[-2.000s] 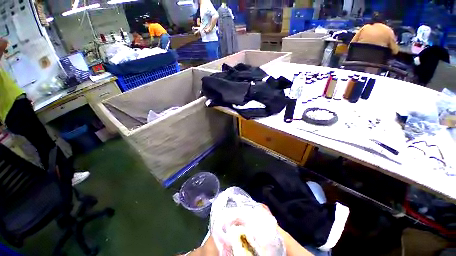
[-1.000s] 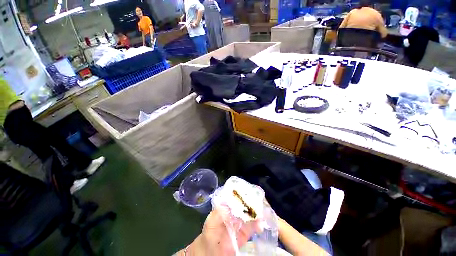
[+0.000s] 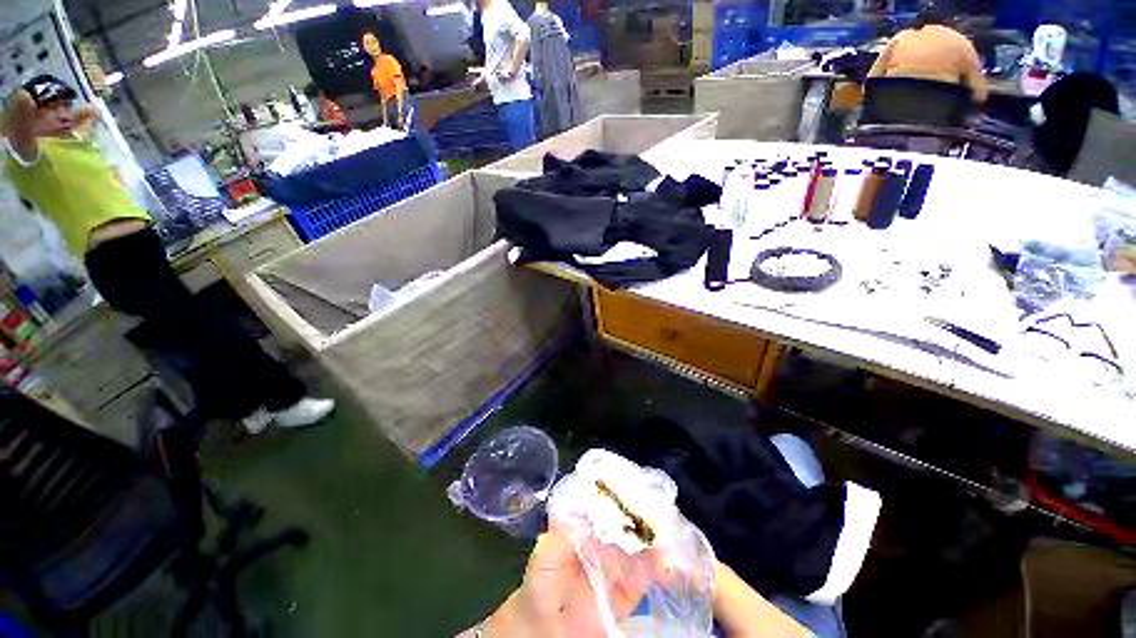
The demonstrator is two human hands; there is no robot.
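A pale bun-like food with a brown filling sits in a crinkled clear plastic bag at the bottom centre. My left hand holds it from the left, fingers round the bag. My right hand is at the bag's right side, mostly hidden behind the plastic and cut off by the lower edge; its fingers do not show clearly. A black garment with a white edge lies on my lap to the right, behind the food.
A clear plastic bin stands on the green floor. A fabric-lined bin is at the left. The white table holds black garments, thread spools, a dark ring and plastic bags. A person in yellow stands at far left.
The food has dropped from close to the camera and now shows its filling side up. My left hand has come into clearer view. The person in yellow shows more fully, with arms raised.
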